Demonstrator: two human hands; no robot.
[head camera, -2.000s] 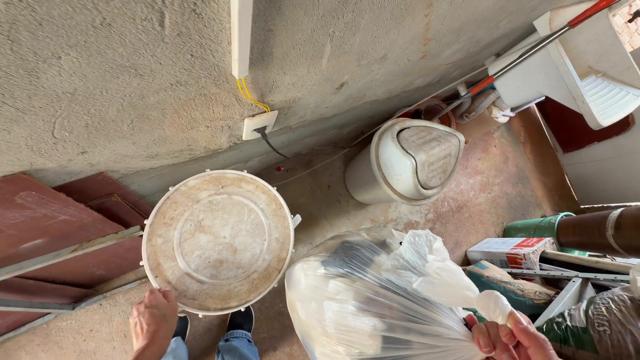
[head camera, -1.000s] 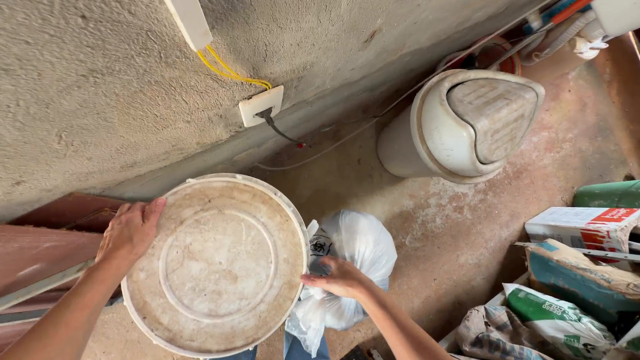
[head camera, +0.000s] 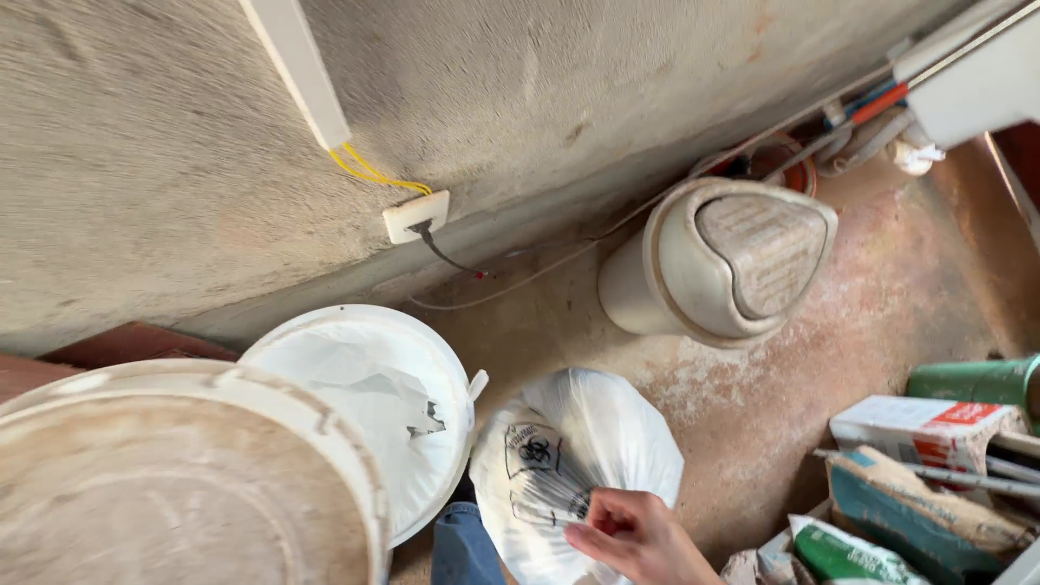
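My right hand (head camera: 638, 536) grips the gathered top of a full white plastic bag (head camera: 601, 422) at the lower middle; the bag bears black printing and a biohazard symbol. To its left, a round white bucket (head camera: 461, 471) shows its open top, with a torn white liner or bag (head camera: 357, 398) inside. A dirty white round lid (head camera: 179, 496) is raised at the lower left and overlaps part of the bucket. My left hand is out of view, so its hold on the lid cannot be seen.
A swing-top bin (head camera: 682, 268) stands near the rough wall. A plugged socket (head camera: 416, 216) with a dark cord is on the wall. At the lower right lie a cardboard box (head camera: 910, 422), a green container (head camera: 967, 382) and torn sacks (head camera: 918, 512). A white cable (head camera: 520, 284) runs along the floor.
The lid has come off the bucket and moved left, exposing the liner inside. My right hand has gone from the lid's edge to the white bag's top. My left hand has left the view.
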